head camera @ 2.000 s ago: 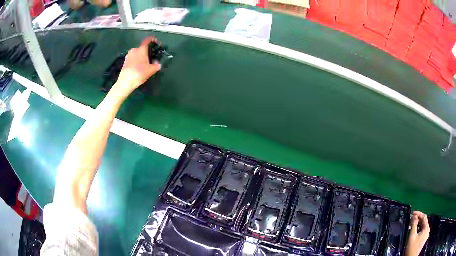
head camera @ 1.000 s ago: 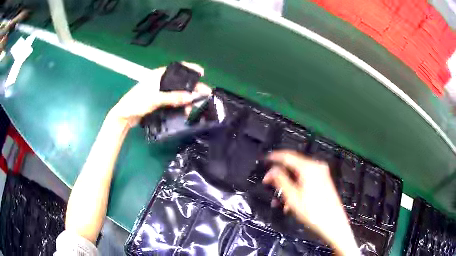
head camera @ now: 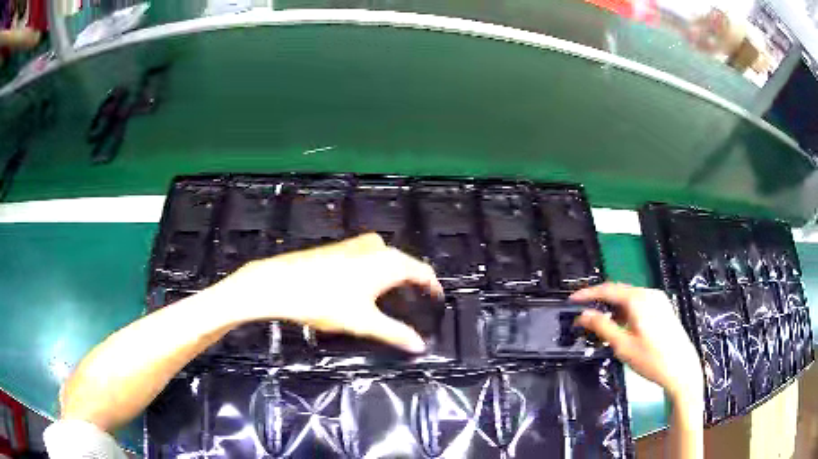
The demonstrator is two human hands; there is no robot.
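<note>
A large glossy black tray (head camera: 395, 403) lies in front of me. Its far row holds framed black parts with cut-outs; the near row shows shiny, smooth pockets. My right hand (head camera: 628, 332) is at the right end of the middle row, with thumb and fingers on the end of a black flat housing (head camera: 538, 330) lying lengthwise there. My left hand (head camera: 377, 296) is over the centre of the middle row, thumb and fingers around a dark housing (head camera: 417, 309). The hand and forearm hide much of that piece and the row's left part.
A layered stack of black trays (head camera: 744, 305) stands to the right. Beyond the white rail (head camera: 81, 210) is the green belt (head camera: 359, 99), with loose black parts (head camera: 112, 121) at far left. Another person's hand (head camera: 717, 36) shows blurred at upper right. Brown carton edge at lower right.
The view has swung right. My left hand has come from the belt, carrying dark parts, to the tray's middle row. My right hand has moved to the row's right end and a housing.
</note>
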